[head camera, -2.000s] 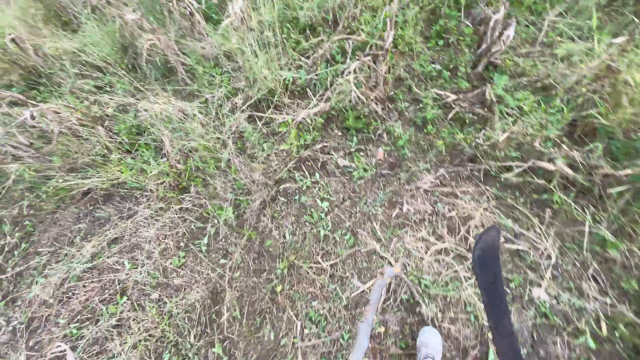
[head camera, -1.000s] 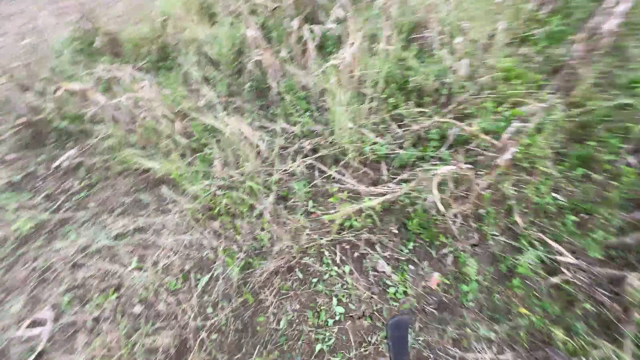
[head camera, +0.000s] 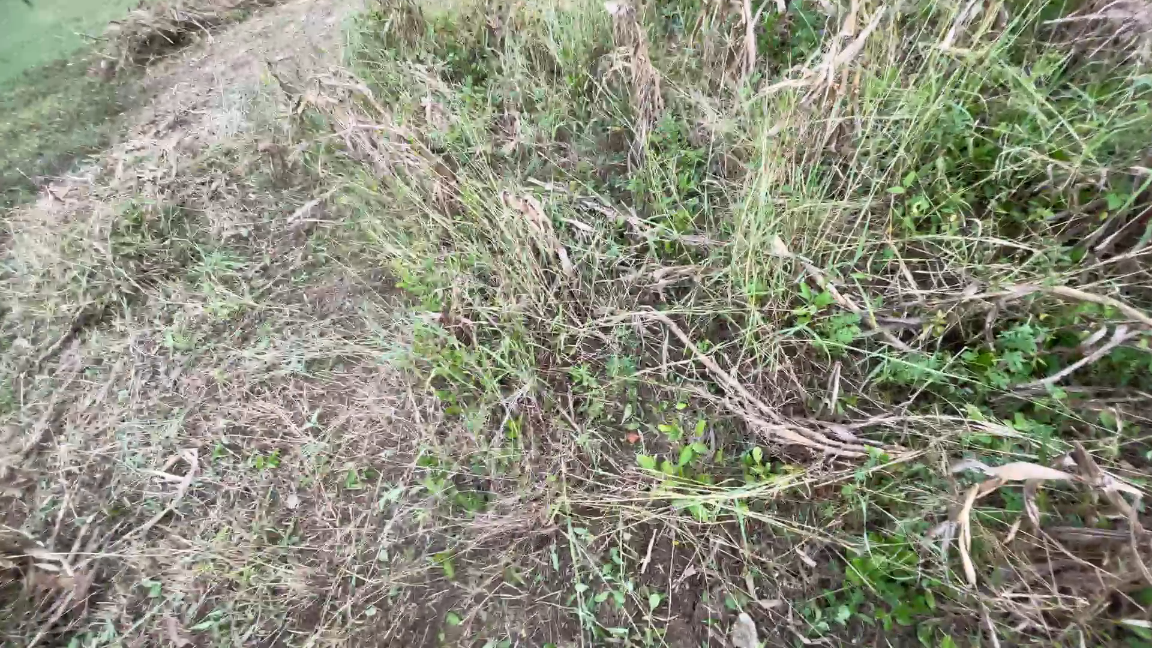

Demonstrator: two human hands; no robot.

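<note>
Neither my left hand nor my right hand shows in the head view, so what they hold or touch is hidden. Tall grass (head camera: 765, 216) mixed with dry stalks stands across the middle and upper right. A bundle of dry stalks (head camera: 774, 423) lies bent over low green weeds right of centre. Curled dry leaves (head camera: 1017, 472) rest at the lower right. At the bottom edge, a small pale object (head camera: 744, 630) is partly in view; I cannot tell what it is.
Cut, flattened dry grass (head camera: 297, 396) covers the ground on the left. A strip of dry litter (head camera: 207, 117) runs toward the upper left, beside short green grass (head camera: 54, 45). A heap of dry plant matter (head camera: 171, 27) lies near the top left.
The dark, blade-like object at the bottom of both earlier frames is out of view. The pale stick and the shoe tip, seen two seconds ago, are also gone. The view has shifted.
</note>
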